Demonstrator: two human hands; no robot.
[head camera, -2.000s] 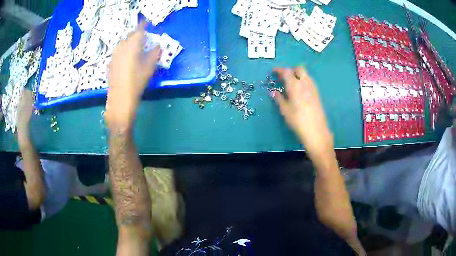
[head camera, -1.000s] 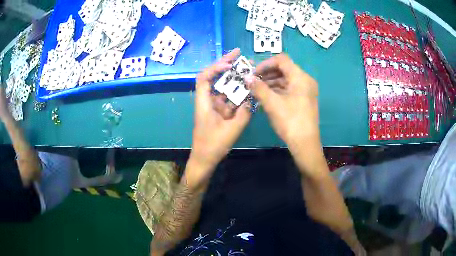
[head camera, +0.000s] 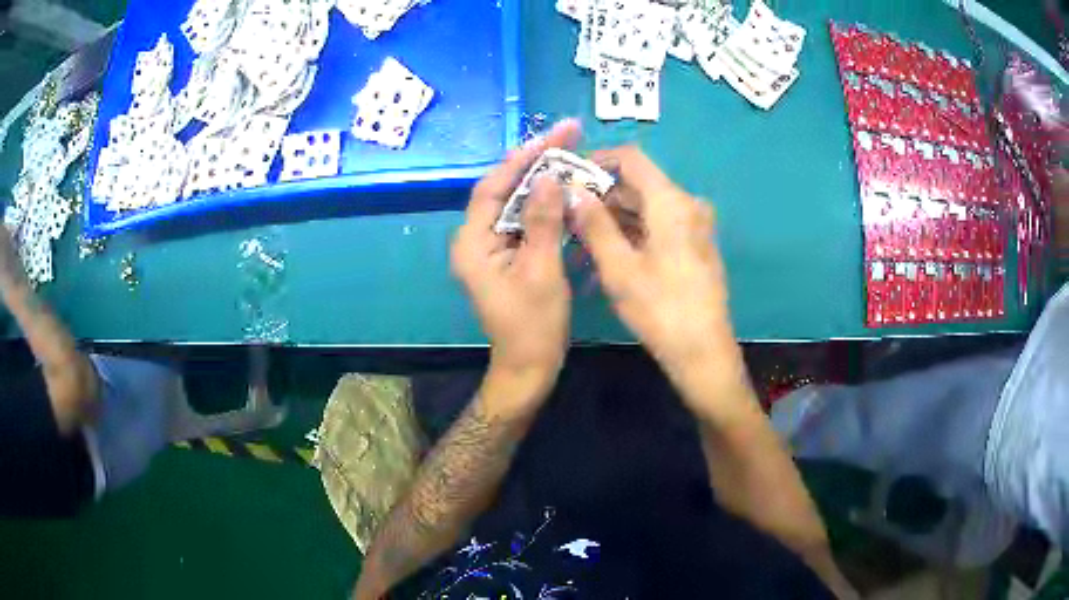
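Note:
My left hand (head camera: 516, 258) holds a small white plate (head camera: 565, 162) with dark holes, tilted, above the green table. Its thumb lies over the plate's face. My right hand (head camera: 651, 240) meets the plate from the right, its thumb and fingertips at the plate's right part. Whether the right fingers hold a small metal piece is hidden. The fingers cover much of the plate. The pile of small metal fittings is mostly hidden behind my hands; a few bits (head camera: 535, 123) show by the tray's right edge.
A blue tray (head camera: 404, 188) with heaped white plates is at the left. More white plates (head camera: 627, 88) lie at the back. Red panels (head camera: 932, 199) lie at the right. Clear plastic scrap (head camera: 263, 287) is near the front edge. Another person's arm (head camera: 47, 334) is at far left.
My left hand has come from the tray to the middle and a white plate is now in it. My right hand has come to this plate. Since one second ago the plate has tilted and turned.

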